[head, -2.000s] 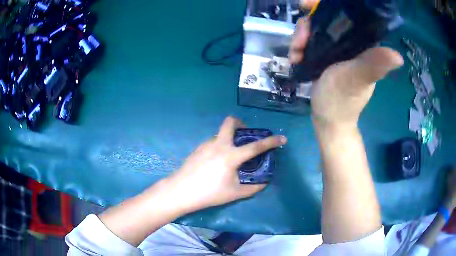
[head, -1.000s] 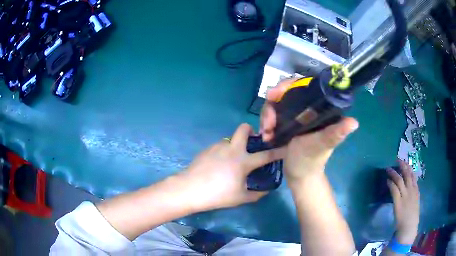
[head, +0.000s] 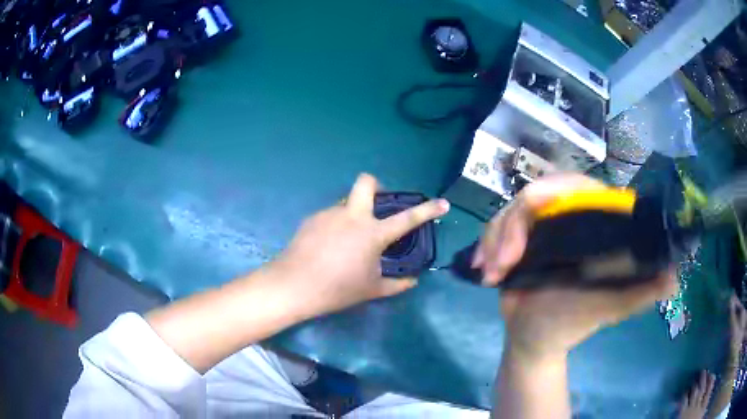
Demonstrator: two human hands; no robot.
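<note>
My left hand holds a black rounded-square speaker housing flat on the green mat, its fingers spread over and around it. The housing's ringed round face is partly hidden by a finger. My right hand grips a thick black electric screwdriver with a yellow-orange band. The screwdriver lies nearly level, its thin bit pointing left, close to the housing's lower right corner. Whether the bit touches the housing or carries a screw I cannot tell.
A silver-white screw feeder stands beyond my right hand. A round black unit with a grey centre and a looped cable lie left of it. A heap of part-assembled units is at the far left. Another person's hand shows at lower right.
The screwdriver rose from over the housing and swung right, its bit now beside the housing's corner. My left hand still holds the housing. The other person's hand moved away to the lower right.
</note>
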